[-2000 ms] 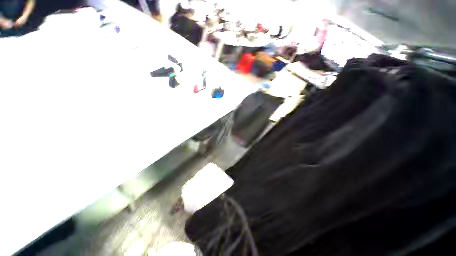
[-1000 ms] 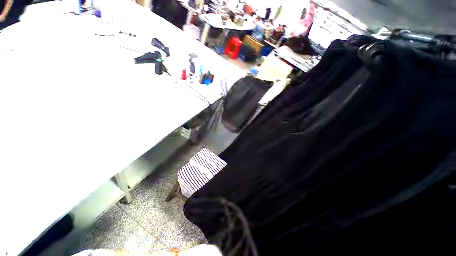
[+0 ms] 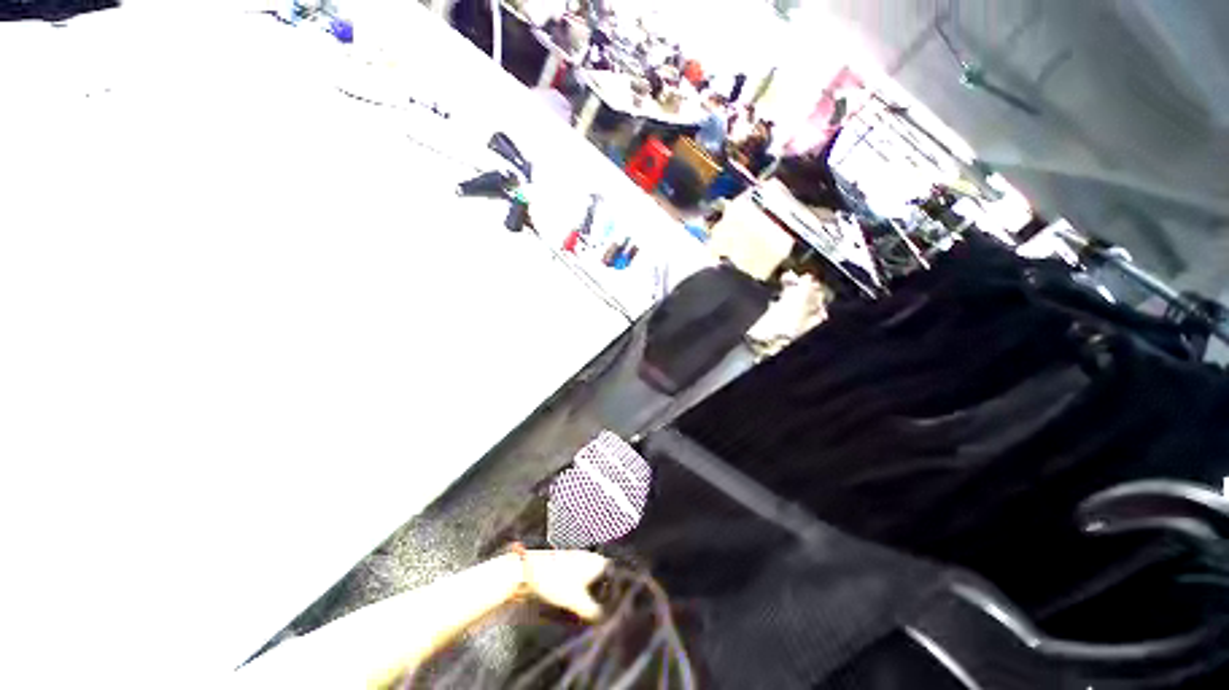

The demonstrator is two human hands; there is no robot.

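Note:
Many black garments hang packed together on a metal rail at the right. A nearer, slightly sheer black garment fills the lower right, with shiny curved dark shapes over it, perhaps hangers. My left hand, overexposed, reaches in from the bottom edge beside the nearer garment's left edge. Its fingers are unclear behind blurred dark strands, so I cannot tell whether it holds cloth. My right hand is not in view.
A large white table fills the left, with black tools and small red and blue items near its far edge. A striped stool stands between table and garments. A dark bag-like shape is beyond.
The view has tilted and shifted. My left hand and forearm have come into view at the bottom. The nearer black garment and shiny curved shapes now show at the lower right.

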